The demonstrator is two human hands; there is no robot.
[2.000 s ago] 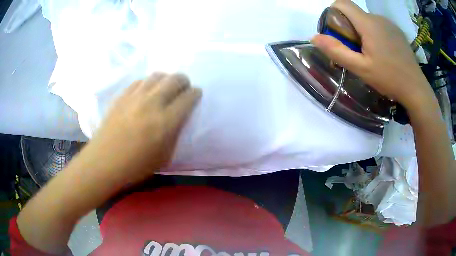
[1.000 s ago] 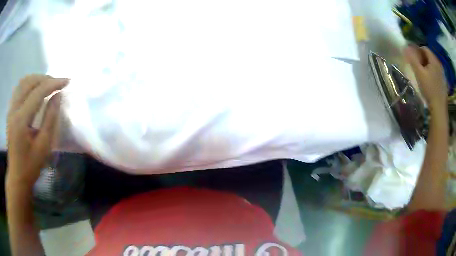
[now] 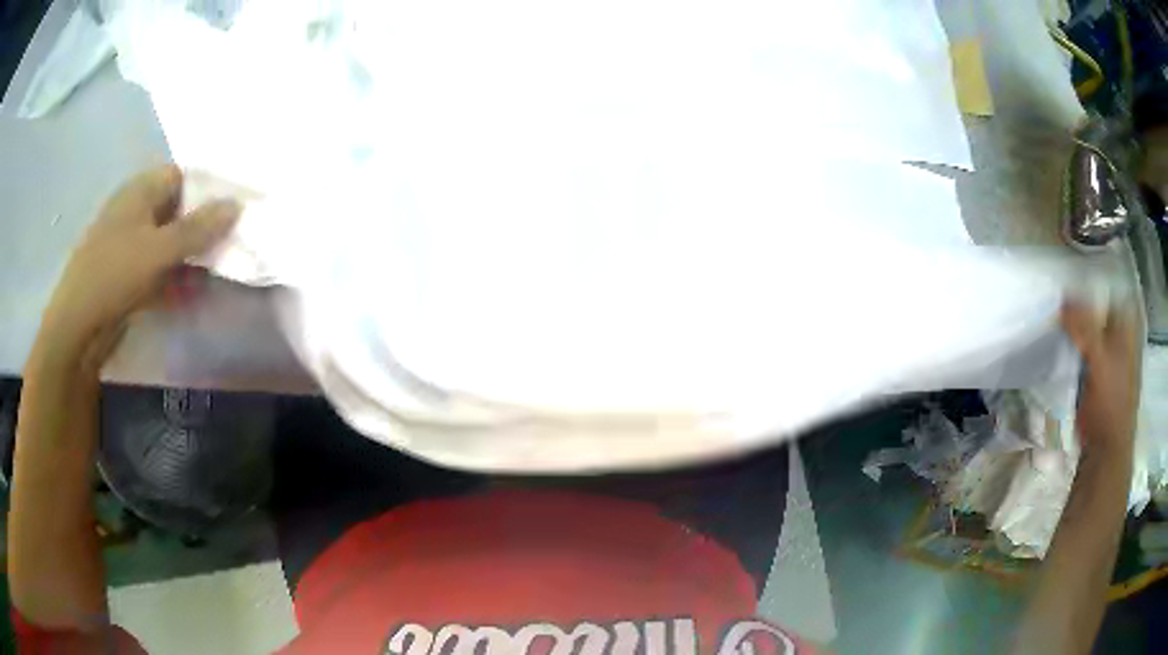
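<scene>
A bright white garment (image 3: 615,230) lies over the ironing table, its near edge hanging in a curve at the table's front. My left hand (image 3: 141,250) pinches the garment's left edge. My right hand (image 3: 1104,352) grips its near right corner, which is stretched out to the right and blurred. The steam iron (image 3: 1096,198) stands at the table's right side, beyond my right hand, with no hand on it. Its handle cannot be made out.
The table cover (image 3: 77,205) shows at the left. A tan cardboard piece (image 3: 972,78) lies at the far right of the garment. A crumpled white heap (image 3: 1025,473) is below the table at right. A round fan-like grille (image 3: 186,461) is below at left.
My right hand has left the iron and taken the garment's right corner, pulling it outward. My left hand moved from on top of the cloth to its left edge. The iron is now parked farther right.
</scene>
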